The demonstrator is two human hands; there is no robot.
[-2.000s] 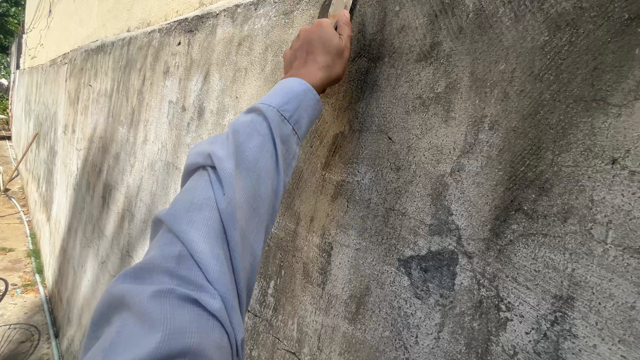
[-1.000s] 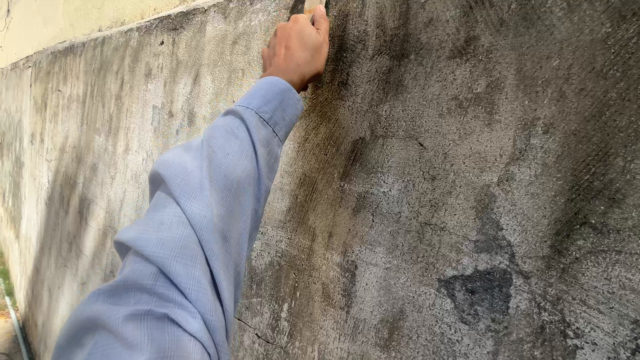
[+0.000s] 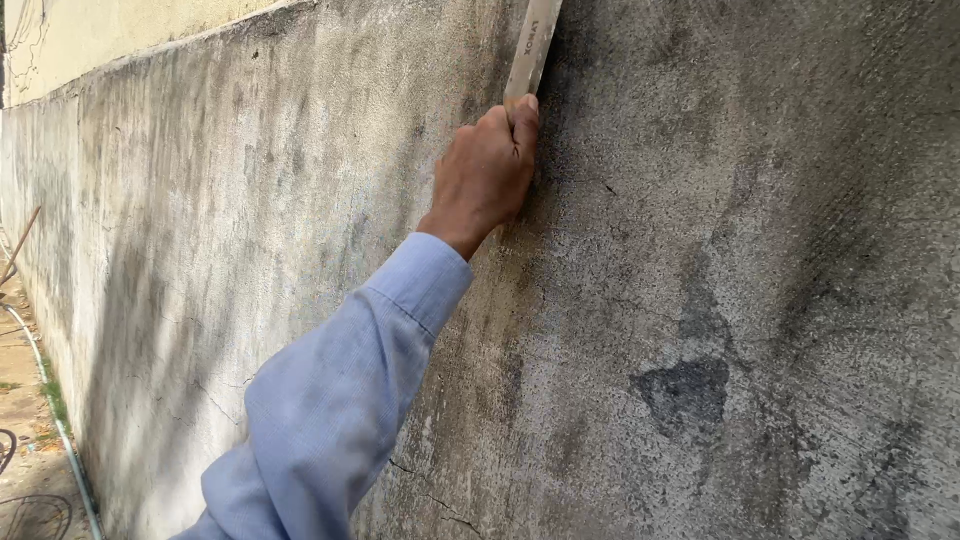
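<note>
My left hand (image 3: 484, 169), in a light blue long sleeve, is raised in front of a weathered plaster wall (image 3: 600, 300). Its fingers are closed around the lower end of a flat, pale bar-shaped tool (image 3: 531, 52) that bears dark printed writing. The tool slants up and slightly right, and its upper end is cut off by the top of the view. Whether it touches the wall cannot be told. Dark stains lie to the right of the hand, and a dark grey patch (image 3: 686, 394) shows lower right. My right hand is out of view.
A sloping ledge (image 3: 187, 41) tops the wall, below a cream wall (image 3: 135, 22). Down at the left, a pale hose or pipe (image 3: 71, 450) runs along the wall's foot, near a leaning brown stick (image 3: 22, 244) and dark looped cable (image 3: 37, 499). Thin cracks cross the lower wall.
My left hand has come down along the wall compared with one second ago, still holding the tool. More of the tool's length shows now.
</note>
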